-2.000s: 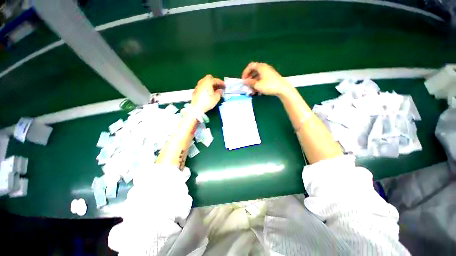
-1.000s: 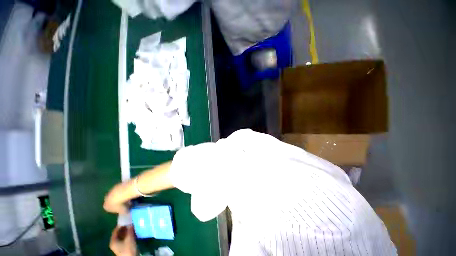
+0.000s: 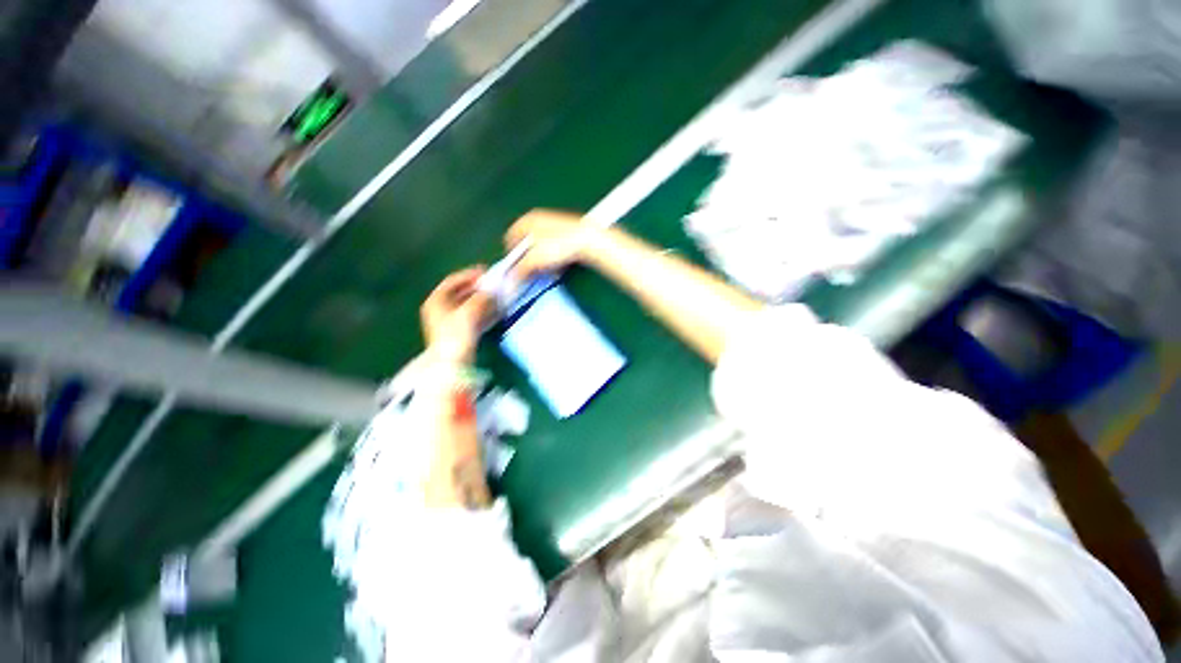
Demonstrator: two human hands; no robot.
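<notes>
My left hand (image 3: 456, 311) and my right hand (image 3: 544, 244) are close together at the bench's far rail. Their fingertips hold a small white paper set (image 3: 503, 279) between them; its layers are blurred. A stack of blue cards (image 3: 565, 350), nearly white in glare, lies flat on the green bench just below the hands. A loose heap of small folded leaflets (image 3: 347, 499) lies at the left, partly hidden by my left arm. A big heap of white folded papers (image 3: 848, 162) lies at the upper right.
The green conveyor (image 3: 376, 272) runs beyond a pale rail. A slanting grey post (image 3: 168, 363) stands at the left. Small white boxes (image 3: 156, 645) sit at the lower left. A green-lit display (image 3: 315, 112) is across the line. A blue object (image 3: 1094, 378) and a brown carton (image 3: 1101, 499) are at the right.
The view has swung from the right side back toward the bench and is tilted and blurred. Both hands are in full view again, still together at the paper beyond the blue cards.
</notes>
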